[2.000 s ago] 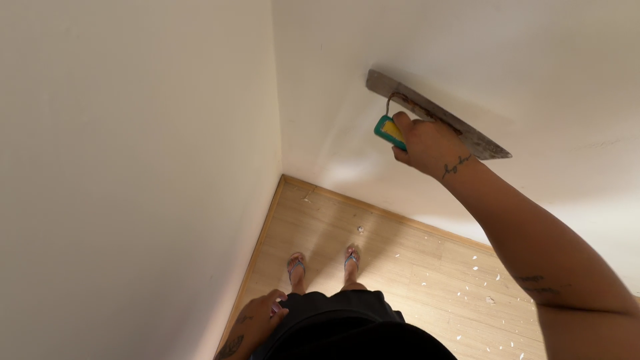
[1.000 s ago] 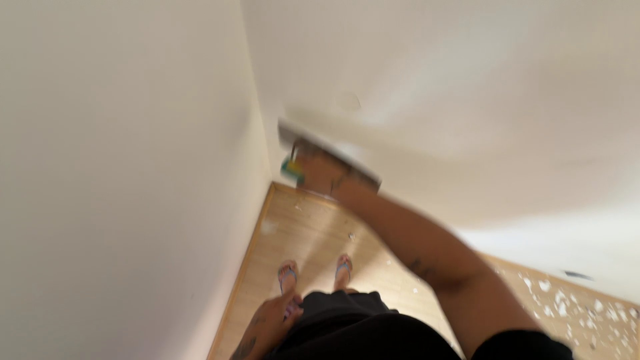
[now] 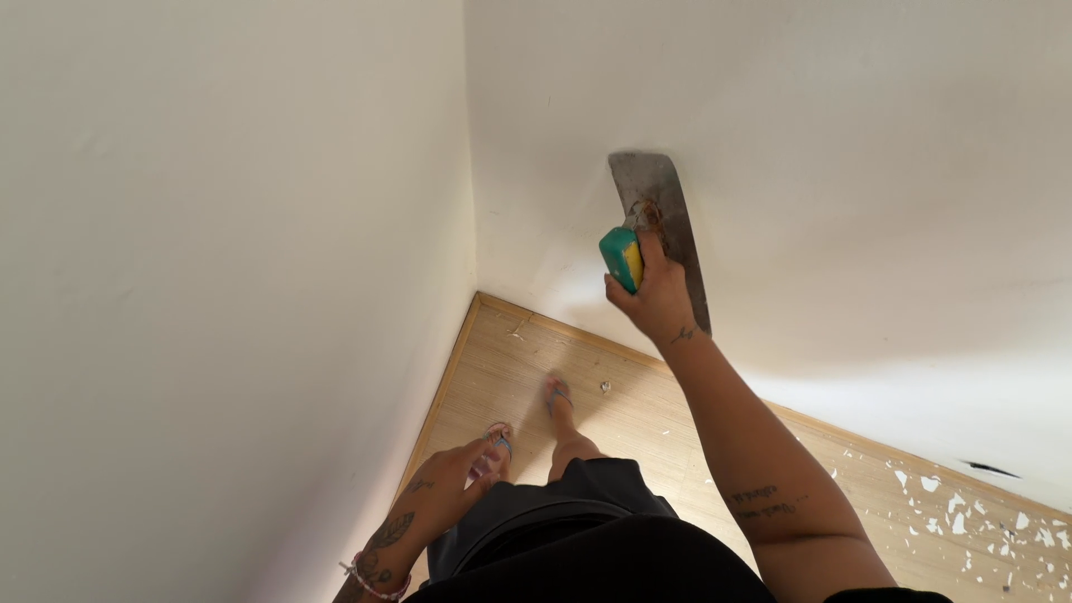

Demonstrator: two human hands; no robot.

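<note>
My right hand (image 3: 657,293) grips the green and yellow handle of a steel plastering trowel (image 3: 682,205). The trowel's long, stained blade lies at or very near the white wall (image 3: 837,184) on the right, its length running steeply up and down in view. My left hand (image 3: 459,481) hangs low beside my dark shorts, fingers loosely bent, with nothing seen in it; part of its fingers is hard to make out.
A second white wall (image 3: 251,251) meets the first at a corner on the left. Wooden baseboard (image 3: 578,333) edges the light wood floor (image 3: 502,368). White flakes (image 3: 956,502) lie scattered at the lower right, near a dark gash (image 3: 990,469) low on the wall. My sandalled feet stand near the corner.
The trowel has turned from a slanting position to a steeper one, and stands farther from the corner than one second ago. One foot has moved forward, nearer the wall.
</note>
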